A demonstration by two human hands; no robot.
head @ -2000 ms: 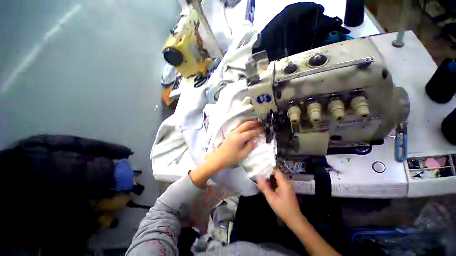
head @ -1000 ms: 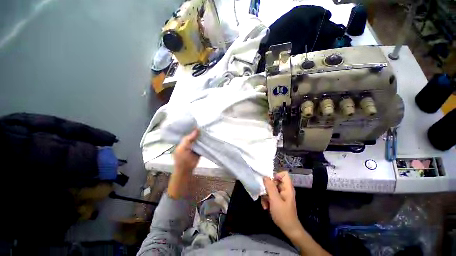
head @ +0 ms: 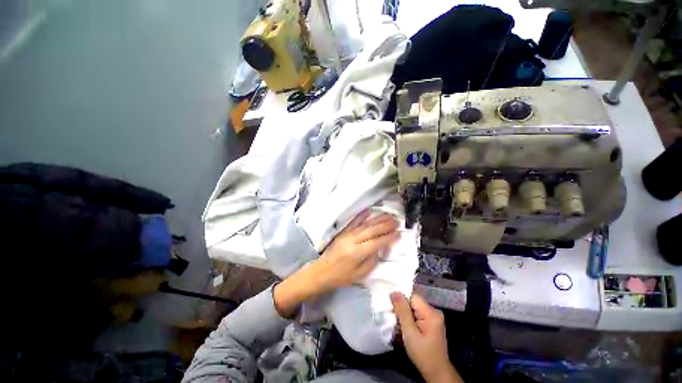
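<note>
A light grey and off-white garment piece (head: 288, 198) lies bunched left of the cream overlock machine (head: 523, 161) and hangs over the table's front edge. Its right edge runs up to the needle area (head: 419, 206). My left hand (head: 359, 250) lies on the fabric with fingers spread, just left of and below the needle area. My right hand (head: 420, 329) pinches the fabric edge lower down, between thumb and fingers. The fabric under the presser foot is too small to tell clearly.
A yellow sewing machine (head: 280, 48) and black-handled scissors (head: 299, 101) are at the back left. Black cloth (head: 467, 48) lies behind the overlock. Blue snips (head: 597, 254), a parts tray (head: 636, 292) and black cones (head: 664, 170) are at the right.
My left hand has moved from the held-up grey fold at the left onto the fabric near the needle. The fold has dropped over the table edge. My right hand has shifted slightly down.
</note>
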